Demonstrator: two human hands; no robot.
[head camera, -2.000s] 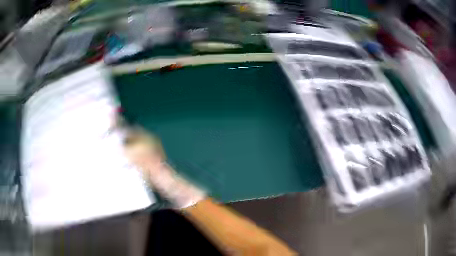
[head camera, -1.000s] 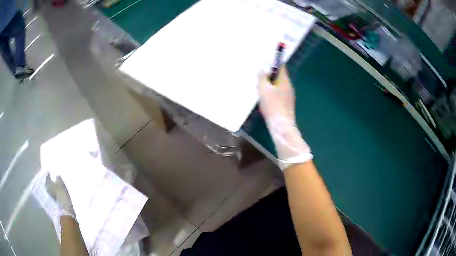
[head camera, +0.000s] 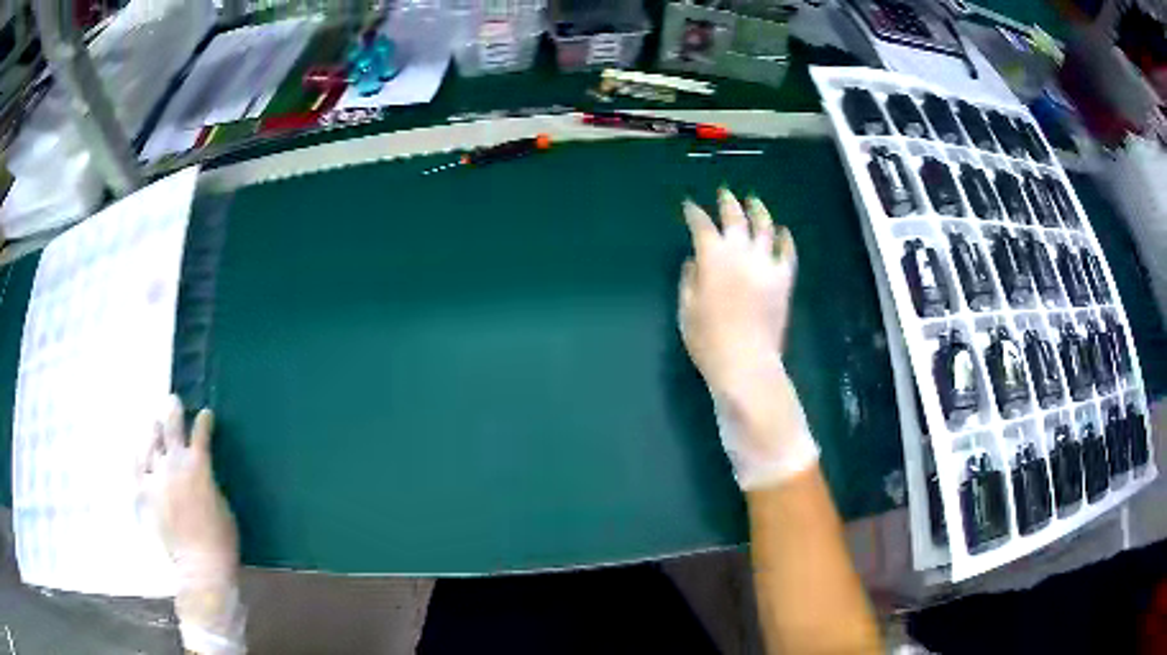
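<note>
My left hand (head camera: 192, 512), in a whitish glove, lies at the right edge of a white sheet or tray stack (head camera: 96, 397) at the left of the green bench; it is blurred, and whether it grips the edge I cannot tell. My right hand (head camera: 742, 288), also gloved, is over the green mat (head camera: 512, 346) with fingers spread and nothing in it. A marker pen with a red end (head camera: 655, 126) lies on the strip at the back of the mat. At the right is a white tray (head camera: 941, 346) with rows of black glossy parts, with another tray partly under it.
An orange-black tool like a screwdriver (head camera: 508, 151) lies at the back left. Small bins (head camera: 599, 45), teal scissors (head camera: 371, 64), papers (head camera: 237, 90) and a calculator (head camera: 909, 26) are on the back shelf. The bench's front edge (head camera: 512, 572) runs before me.
The view has turned from the floor side back to the bench. My right hand has let go of the marker, which lies at the back. My left hand is away from the papers it held low down.
</note>
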